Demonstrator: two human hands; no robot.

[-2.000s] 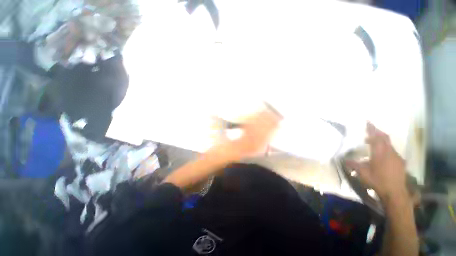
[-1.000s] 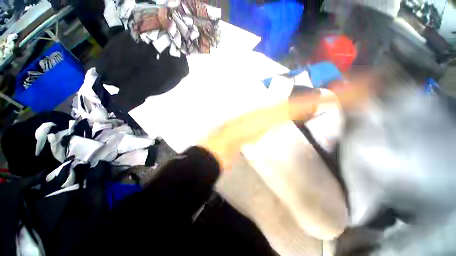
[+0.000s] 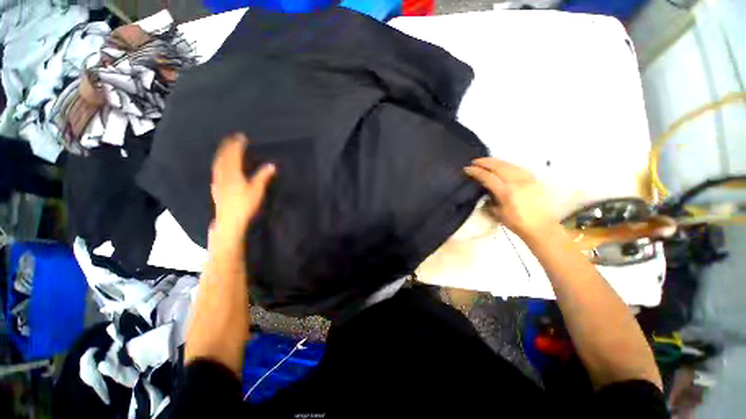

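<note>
A large black garment (image 3: pixel 319 139) lies spread over the left and middle of the white padded table (image 3: pixel 564 90), with folds across it. My left hand (image 3: pixel 235 190) rests on the garment's left part, thumb and fingers apart. My right hand (image 3: pixel 509 192) is at the garment's right edge, fingertips touching or pinching the cloth; the thumb is hard to see. A steam iron (image 3: pixel 617 233) with an orange-brown handle stands at the table's right end, to the right of my right hand.
Striped brown-and-white pieces (image 3: pixel 114 86) are bunched at the table's left end. Loose white pieces (image 3: pixel 135 344) and a blue crate (image 3: pixel 51 299) are at the lower left. A yellow hose (image 3: pixel 679 123) and dark cable run behind the iron near the pale wall (image 3: pixel 703 49).
The black garment now covers the table where white cloth showed. My hands are on it. The view has swung back from the person in grey on the right, and the iron shows at the right end.
</note>
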